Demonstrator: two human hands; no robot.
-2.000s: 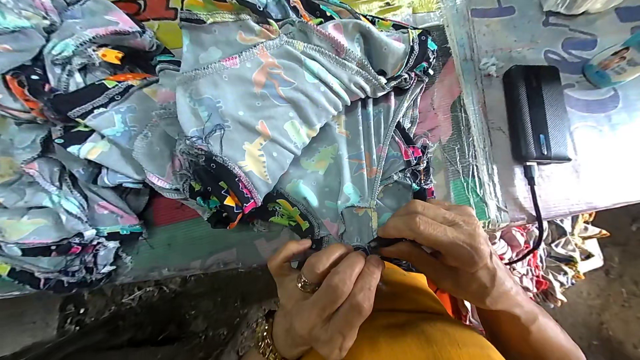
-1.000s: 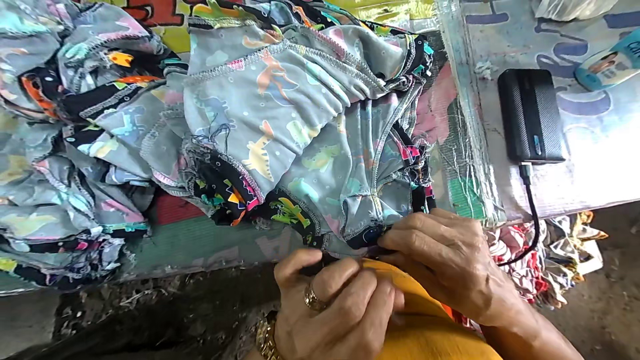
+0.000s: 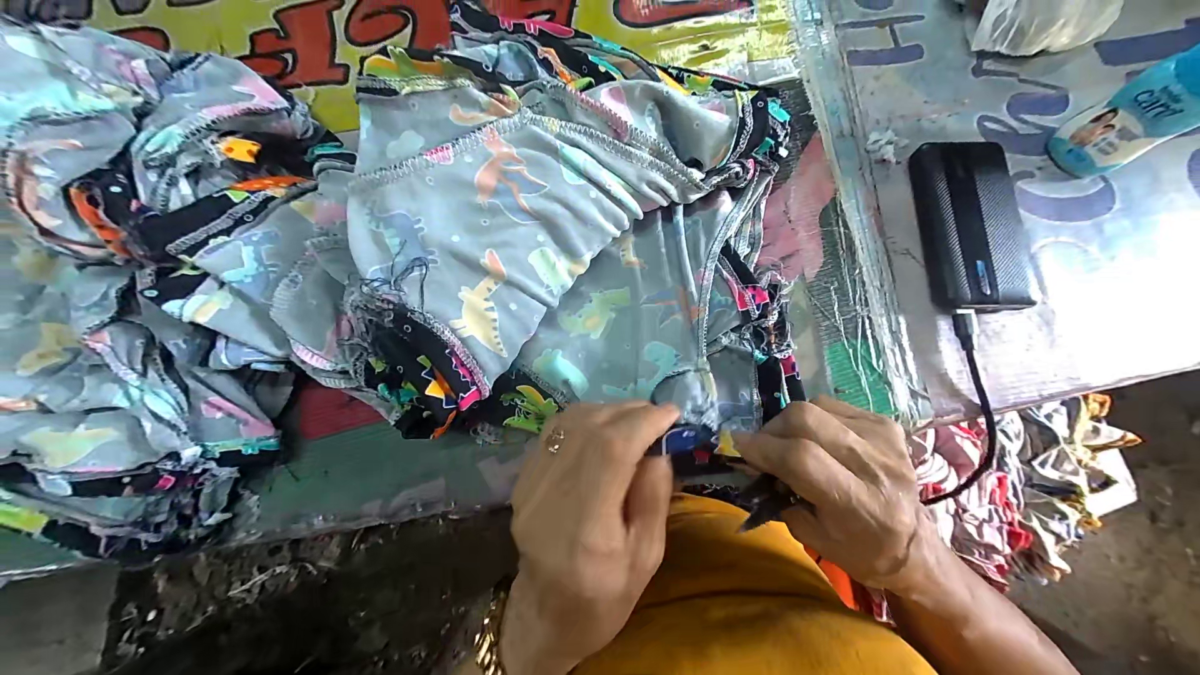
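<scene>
A grey printed garment [image 3: 506,206] with dark patterned edging and dinosaur-like figures lies inside out on the table, its seams and loose threads showing. At its near edge, my left hand [image 3: 600,506] pinches the dark printed band [image 3: 694,441] between thumb and fingers. Close on the right, my right hand [image 3: 834,478] grips the same band. A dark pointed tool [image 3: 769,502], its kind not clear, shows under the right fingers. Folds of cloth below the band are partly hidden by both hands.
More grey printed garments [image 3: 141,309] are heaped at the left. On the right stand a black power bank [image 3: 975,225] with a cable [image 3: 980,403], a light blue bottle [image 3: 1134,112] and a plastic bag [image 3: 1045,23]. Colourful cloth pieces [image 3: 1012,487] lie below the table's right edge.
My left hand has turned and its fingers have come up to the band's edge, beside the right hand. The dark pointed tool shows under the right hand now.
</scene>
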